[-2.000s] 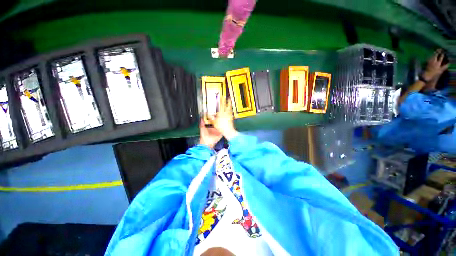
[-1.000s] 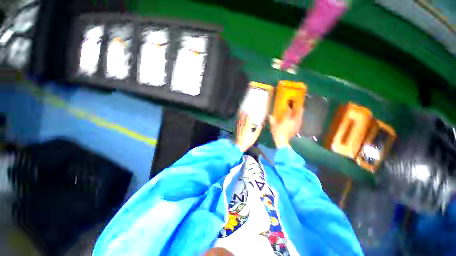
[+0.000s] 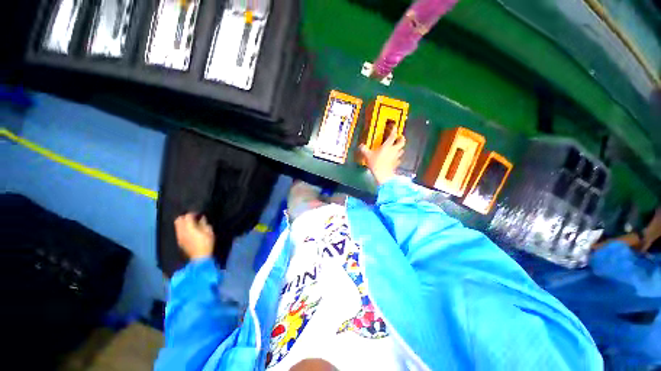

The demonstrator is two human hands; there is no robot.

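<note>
My right hand (image 3: pixel 385 153) is at the near end of an orange fixture (image 3: pixel 388 117) with a slot, its thumb on the left side and fingers over the top. To its left an orange fixture (image 3: pixel 353 101) bears a silvery-white part (image 3: pixel 335 130). My left hand (image 3: pixel 194 235) is low at the left, over a black stack (image 3: pixel 210 181) below the bench edge; whether it grips anything is unclear. A dark flat plate (image 3: pixel 413 148) lies right of my right hand.
Further right stand a slotted orange fixture (image 3: pixel 456 161) and one with a dark glossy panel (image 3: pixel 489 181). Black trays (image 3: pixel 279 94) with silvery parts are at upper left, clear trays (image 3: pixel 554 192) at right. A pink-wrapped arm (image 3: pixel 409 36) hangs above. A person's blue sleeve (image 3: pixel 623 275) shows at right.
My left hand has left the silvery-white part's fixture and moved down left to the black stack. My right hand stays at the slotted orange fixture. The view has shifted and turned.
</note>
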